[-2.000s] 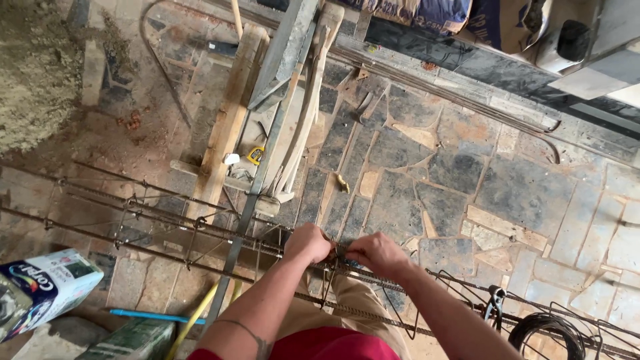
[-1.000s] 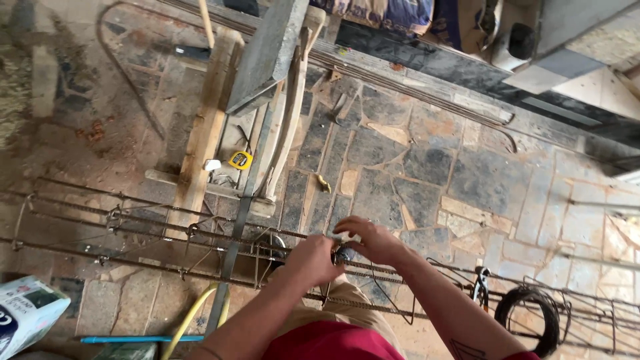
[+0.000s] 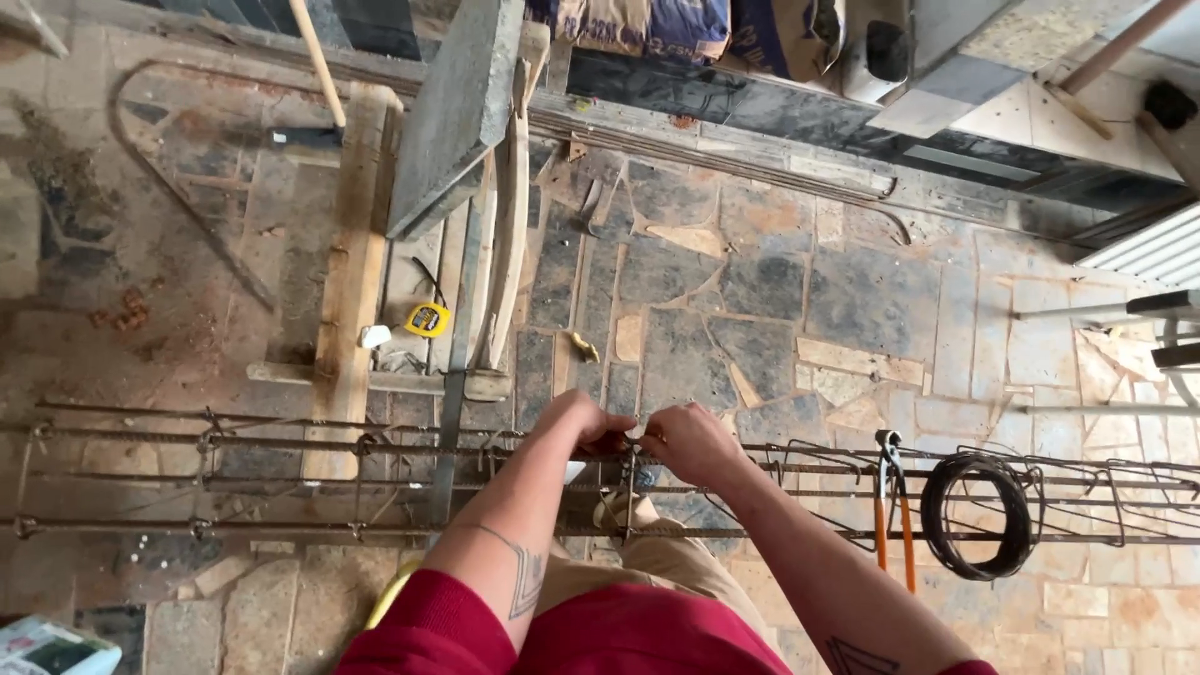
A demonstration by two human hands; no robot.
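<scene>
A long cage of steel rebar (image 3: 769, 534) with wire-tied stirrups runs across the view in front of my body. My left hand (image 3: 589, 427) and my right hand (image 3: 682, 441) meet at its far bar, beside a stirrup, fingertips nearly touching. Both sets of fingers are bent in a pinch; something thin and dark, perhaps tie wire, shows between them, too small to be sure. To the right, pincers with orange handles (image 3: 893, 511) hang on the cage, and a coil of dark wire (image 3: 975, 516) lies over its bars just beyond them.
A wooden trestle or bench (image 3: 352, 281) stands at left with a yellow tape measure (image 3: 427, 320) and a grey slab (image 3: 455, 122). A flat metal bar (image 3: 450, 403) crosses the cage. Cement bags (image 3: 689, 23) lie at the top; stool legs (image 3: 1078, 408) reach in at right. Stone paving (image 3: 769, 272) lies beyond.
My right hand, raised a little above the cage a second ago, is now down at its far bar beside my left hand. The view has shifted.
</scene>
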